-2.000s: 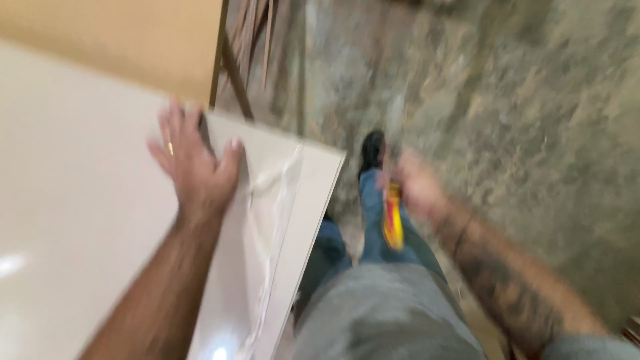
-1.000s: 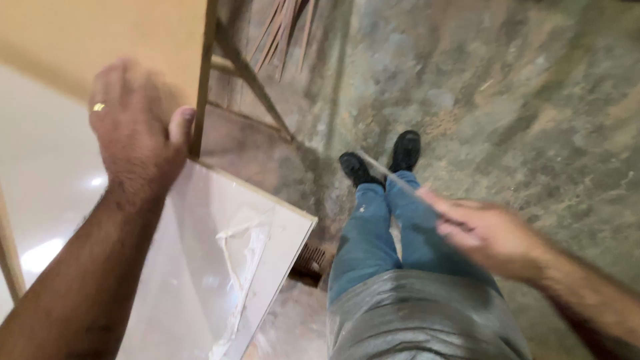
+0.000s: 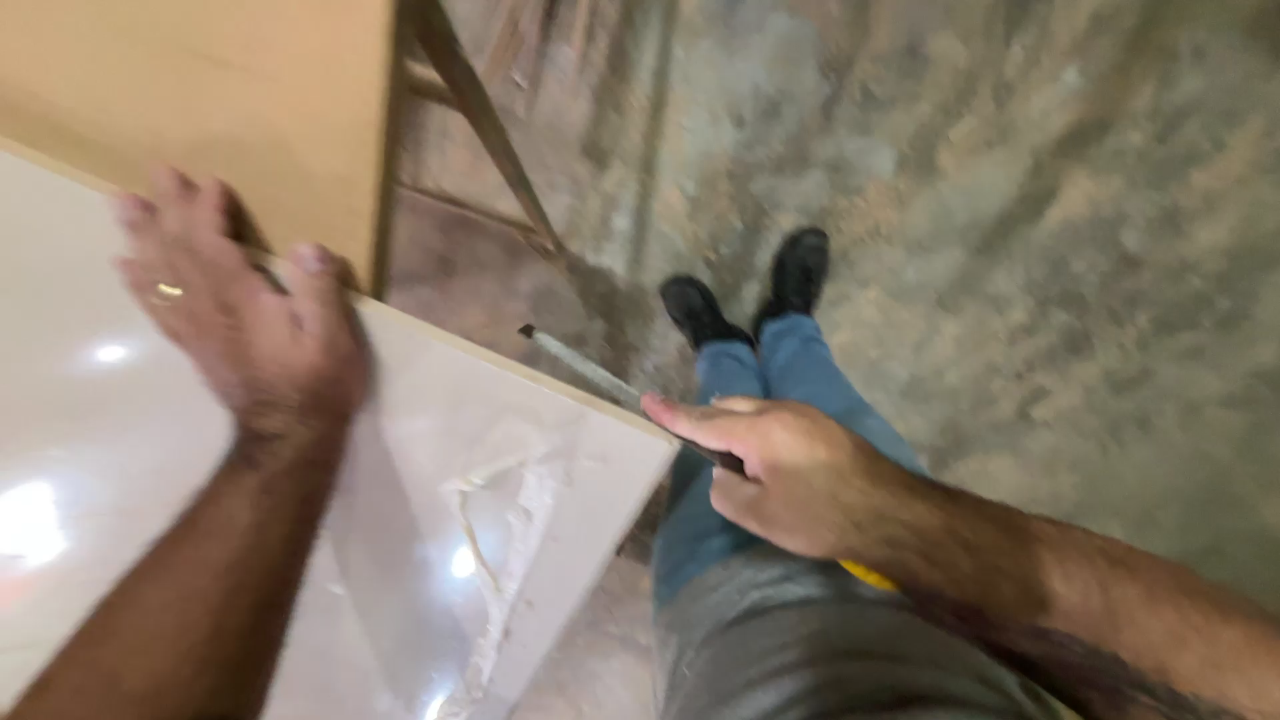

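Note:
A glossy white panel lies across the left side, partly over a tan wooden board. My left hand, with a ring on one finger, rests spread on the panel near its upper edge and grips nothing. In my right hand, at the panel's near right corner, is a slim tool with a dark handle and a long pale shaft or blade; it lies along the outer side of the panel's edge. The exact kind of tool cannot be told. Crumpled clear film or tape clings to the panel near that corner.
The tan board fills the upper left, with a wooden trestle leg beside it. Thin strips lie on the floor beyond. My shoes stand on a stained concrete floor. Something yellow shows under my right forearm.
My right hand has brought the slim tool from over my legs to the panel's edge. My left hand was farther up over the tan board one second ago. Two seconds ago a yellow and red object showed by my right hand.

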